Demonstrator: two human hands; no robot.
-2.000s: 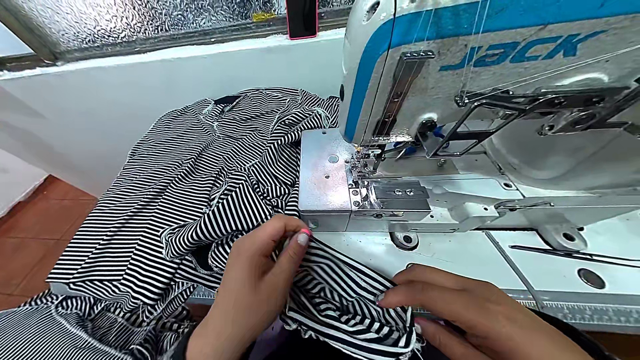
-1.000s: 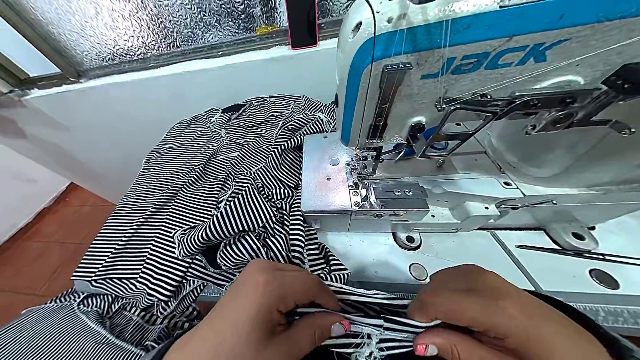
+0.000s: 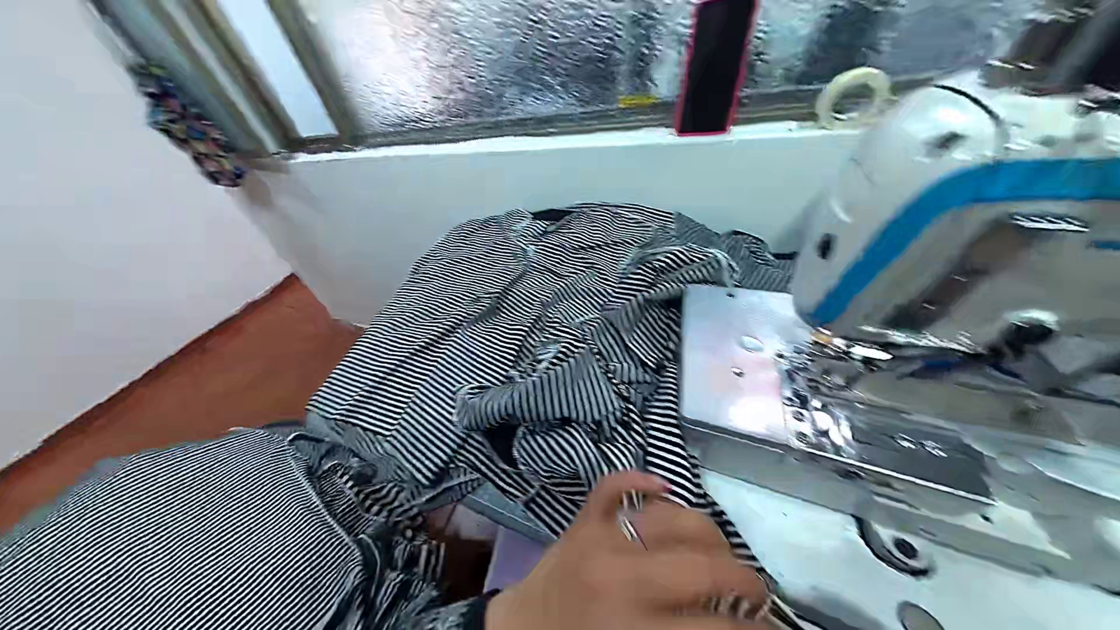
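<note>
My left hand (image 3: 639, 560) is at the bottom centre, over a strip of black-and-white striped knit fabric (image 3: 669, 420). A small pointed metal tool (image 3: 632, 523), perhaps thread snips, shows between its thumb and fingers. The fabric under the fingers is partly hidden, so whether they also grip it is unclear. My right hand is out of view. The strip joins a heap of striped garments (image 3: 490, 315) left of the industrial sewing machine's metal bed plate (image 3: 735, 367). More striped fabric (image 3: 192, 534) lies at the lower left.
The sewing machine head (image 3: 945, 236) stands at the right, its needle and presser area (image 3: 840, 359) near the fabric. Behind are a white wall (image 3: 437, 192), a textured glass window (image 3: 525, 61), a dark red-edged object (image 3: 716, 70) and a tape roll (image 3: 853, 94). Reddish floor (image 3: 227, 376) shows left.
Both hands held the striped fabric together a second ago; now my right hand is out of view and a metal tool shows in my left. The view has swung left.
</note>
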